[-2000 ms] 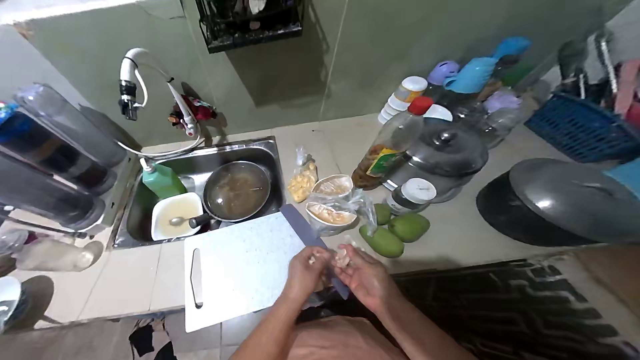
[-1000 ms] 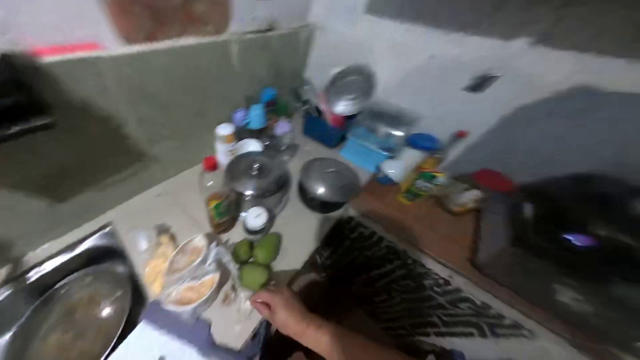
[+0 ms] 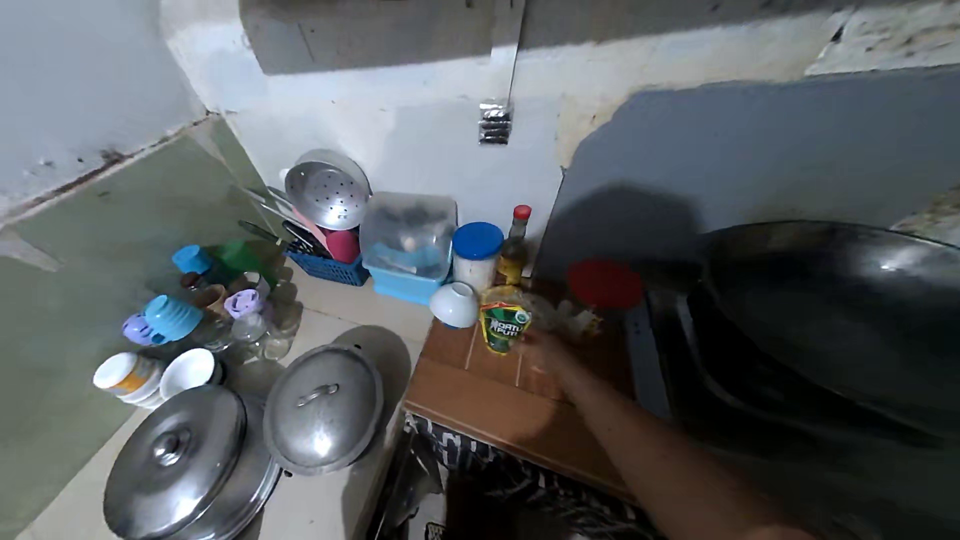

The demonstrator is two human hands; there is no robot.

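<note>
My right hand (image 3: 536, 351) reaches over the brown tiled counter and is at the right side of a green and yellow seasoning pouch (image 3: 502, 327); blur hides whether the fingers grip it. Behind the pouch stand a clear jar with a blue lid (image 3: 477, 257) and a glass bottle with a red cap (image 3: 514, 247). A white bowl (image 3: 454, 305) is just left of the pouch. Plastic bags (image 3: 574, 321) lie to the right of my hand, near a red lid (image 3: 604, 284). My left hand is out of the frame.
A large dark wok (image 3: 840, 322) sits on the stove at right. Two lidded metal pots (image 3: 322, 409) stand at lower left. Behind them are cups, a blue utensil basket (image 3: 328, 268), a metal strainer (image 3: 328, 189) and a light blue container (image 3: 409, 285).
The view has swung right, from the sink to the stove side. My right hand has moved away from the green fruits to the seasoning pouch. My left hand has left the view.
</note>
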